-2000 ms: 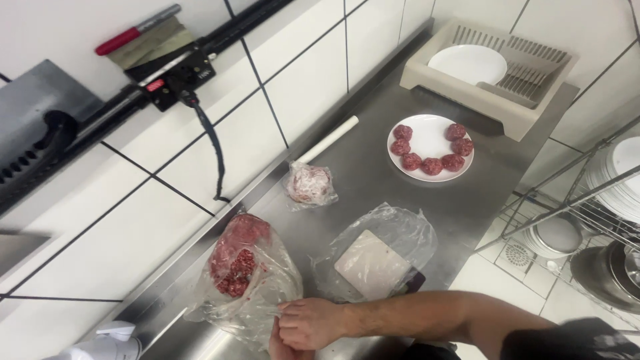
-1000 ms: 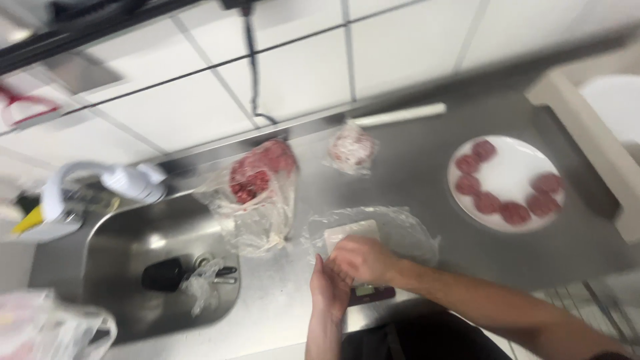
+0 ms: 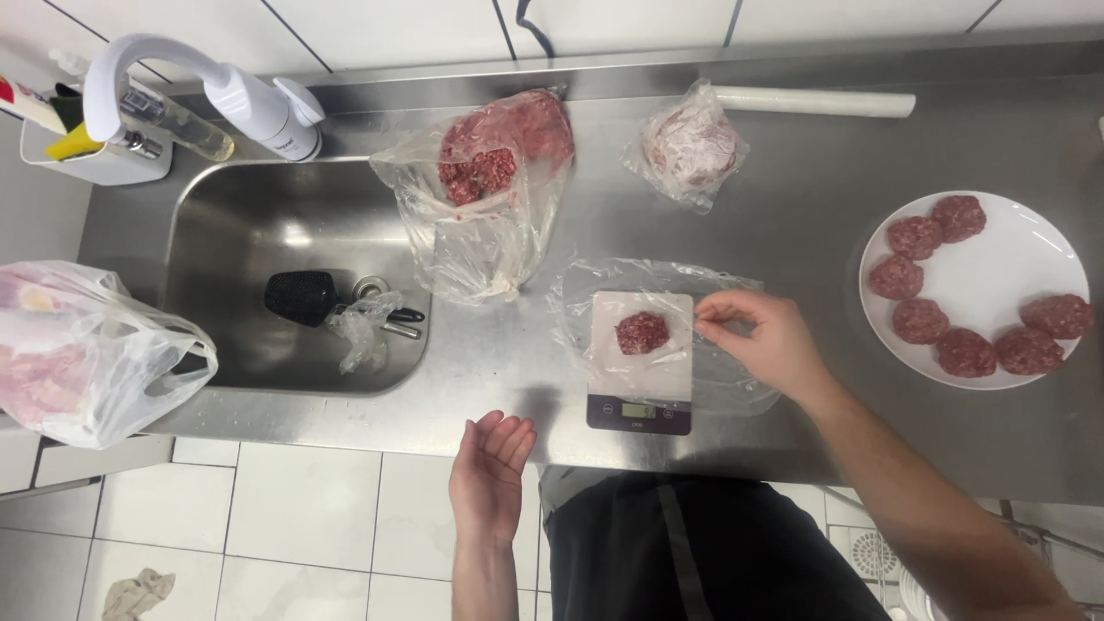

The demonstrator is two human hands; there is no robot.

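A lump of ground meat [image 3: 642, 333] lies on a clear plastic sheet [image 3: 733, 379] spread over a digital kitchen scale [image 3: 639, 414]. My right hand [image 3: 763, 336] is at the scale's right edge, thumb and forefinger close together at the plastic; whether they pinch it I cannot tell. Palm up and empty, my left hand [image 3: 493, 470] is over the counter's front edge, left of the scale. Behind it an open plastic bag of ground meat [image 3: 492, 172] rests beside the sink. Several meatballs [image 3: 965, 352] sit around the rim of a white plate [image 3: 975, 289] at the right.
A wrapped bundle [image 3: 693, 147] and a white roll [image 3: 815, 102] lie at the back. The sink [image 3: 233, 345] holds a black utensil [image 3: 300, 297] and crumpled plastic [image 3: 362, 332]. Left are a white faucet [image 3: 259, 108], a caddy [image 3: 95, 164] and a full plastic bag [image 3: 78, 345].
My hands, together over the scale a second ago, are now apart, the left one lower left and the right one at the scale's right edge. A meat lump now shows on the scale.
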